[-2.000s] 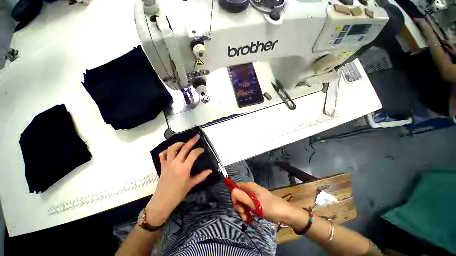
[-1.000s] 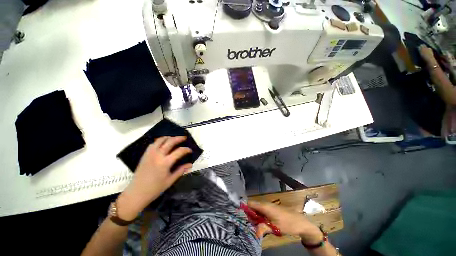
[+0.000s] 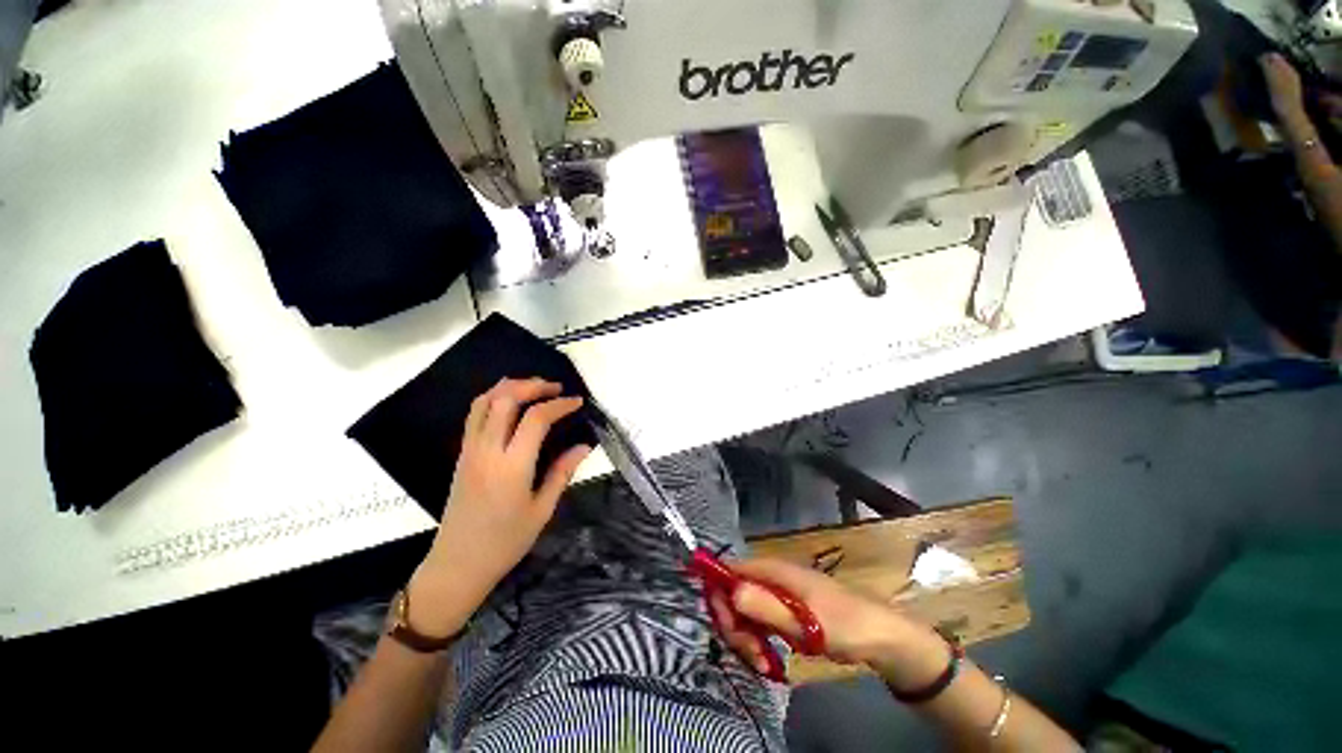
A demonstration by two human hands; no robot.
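A black squarish fabric piece (image 3: 449,390) lies at the table's front edge, turned like a diamond. My left hand (image 3: 508,464) rests on its right part, fingers spread, pressing it down; the thumb is near the front edge. My right hand (image 3: 787,611) holds fabric shears (image 3: 648,493) by their red handles over my lap. The silver blades point up and left, and their tips are at the right corner of the fabric piece. Whether the tips touch or cut the cloth cannot be told. Two stacks of dark cut pieces lie to the left, one near the machine (image 3: 346,199) and one farther left (image 3: 125,375).
The white brother machine (image 3: 883,111) stands behind. A phone (image 3: 733,203) and dark snips (image 3: 849,247) lie on its bed. A wooden surface (image 3: 883,581) with a white scrap is below right. Another person's arm (image 3: 1303,125) shows at far right.
A second ago the shears were lower, away from the fabric; now their blades reach its right corner. The left hand has shifted right on the piece. The view has also moved.
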